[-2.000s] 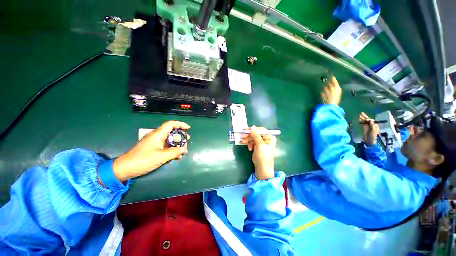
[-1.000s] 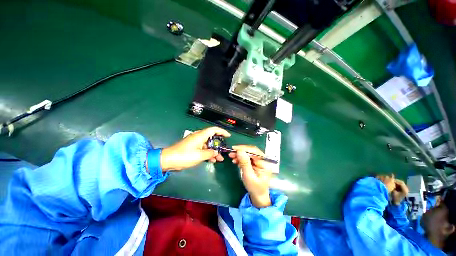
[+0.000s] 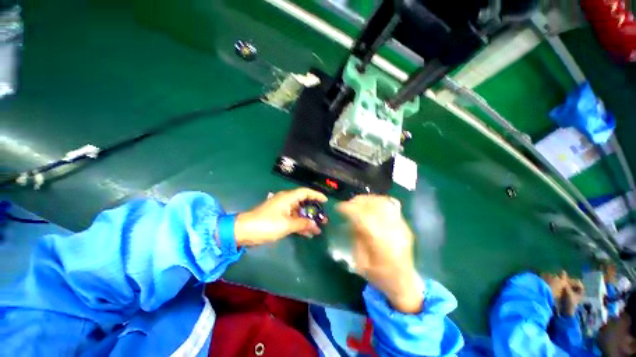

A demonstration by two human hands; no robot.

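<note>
My left hand [image 3: 275, 217] holds a round electronic unit [image 3: 312, 211] between thumb and fingers, above the bench in front of the press. A blue strap is on the left wrist. My right hand [image 3: 380, 233] is just right of the unit and blurred. I cannot make out tweezers in it. The press fixture [image 3: 303, 132] stands beyond my hands. Its pale green press head [image 3: 366, 104] sits over a clear block, and red digits glow on the front panel. The narrow adhesive sheet is hidden behind my right hand.
A white card [image 3: 404, 173] lies beside the press base. Another unit [image 3: 245, 49] lies at the back left. A black cable [image 3: 167, 127] runs left from a taped board [image 3: 284, 89]. Another person's blue sleeve [image 3: 523, 314] and hands are at the lower right. A metal rail runs behind.
My right hand has drawn near my left, then lifted slightly away from the unit and turned. My left hand still holds the unit. The view has shifted, putting the press further right.
</note>
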